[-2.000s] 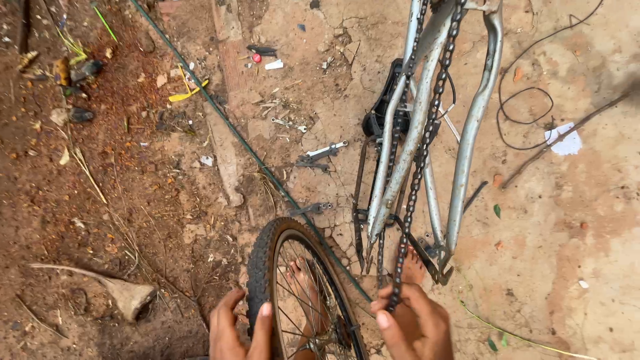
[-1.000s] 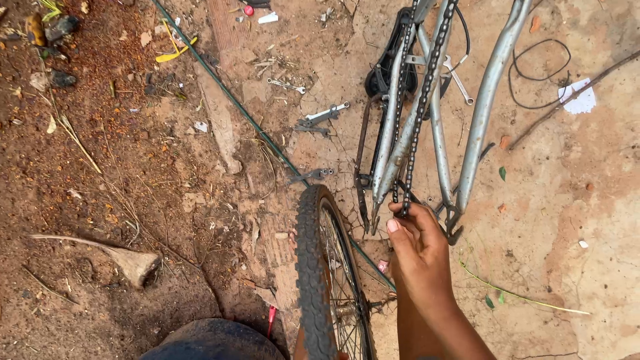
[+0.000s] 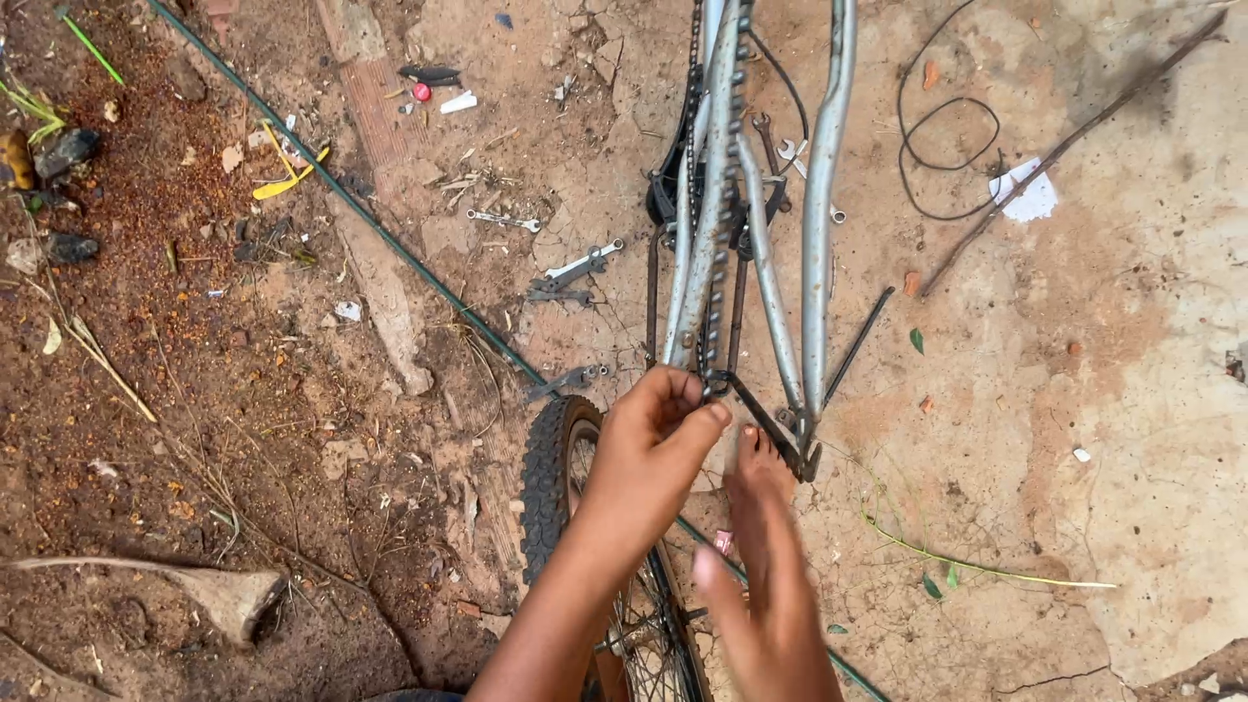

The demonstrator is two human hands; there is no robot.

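Note:
My left hand (image 3: 663, 434) pinches the lower end of the bicycle chain (image 3: 717, 302) between thumb and fingers, beside the rear end of the silver bicycle frame (image 3: 824, 146). The chain hangs in two runs along the frame tubes. Lower and to the right, my right hand (image 3: 765, 624) is blurred, its thumb apart from the fingers, with nothing seen in it. A bicycle wheel with a knobby tyre (image 3: 548, 468) stands under my left forearm, partly hidden by it. A bare foot (image 3: 759, 468) is between my right hand and the frame end.
Several wrenches lie on the ground, among them a small wrench (image 3: 503, 220) and a wrench (image 3: 585, 261) left of the frame. A green cord (image 3: 419, 265) runs diagonally under the wheel. At the right are a black cable (image 3: 907, 146), a stick (image 3: 1072, 146) and white paper (image 3: 1024, 190).
My left hand has come up to the chain's lower end, where my right hand was a second ago. My right hand has moved down from the chain. The wheel now leans partly behind my left forearm.

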